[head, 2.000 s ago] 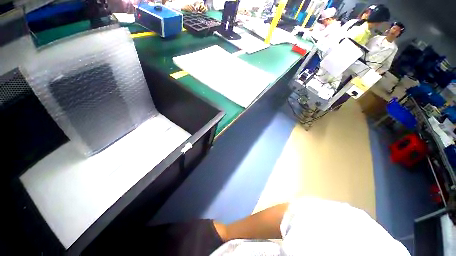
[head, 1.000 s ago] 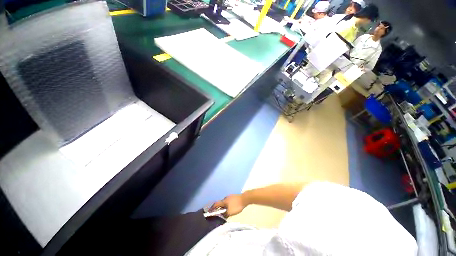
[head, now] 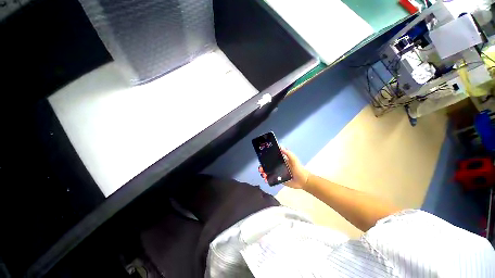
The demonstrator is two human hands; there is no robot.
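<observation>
A smartphone [head: 271, 158] with a dark screen and small lit digits is held upright, its screen towards me. My right hand [head: 291, 169] is wrapped around it from behind, with fingertips showing at its left edge. The phone is above my lap, beside the black plastic tote [head: 179, 146]. My left hand is not in view.
A white foam sheet [head: 157, 119] lies on the tote floor, with a translucent bubble bag [head: 157, 38] standing on it. A white board [head: 325, 27] lies on the green mat [head: 369, 12]. A cart with cables [head: 415, 70] and a red stool [head: 475, 172] stand at right.
My right hand has come up from beside my thigh with the phone, whose screen now faces me. The view has tilted down, so the tote and bench appear shifted, and the people are out of view.
</observation>
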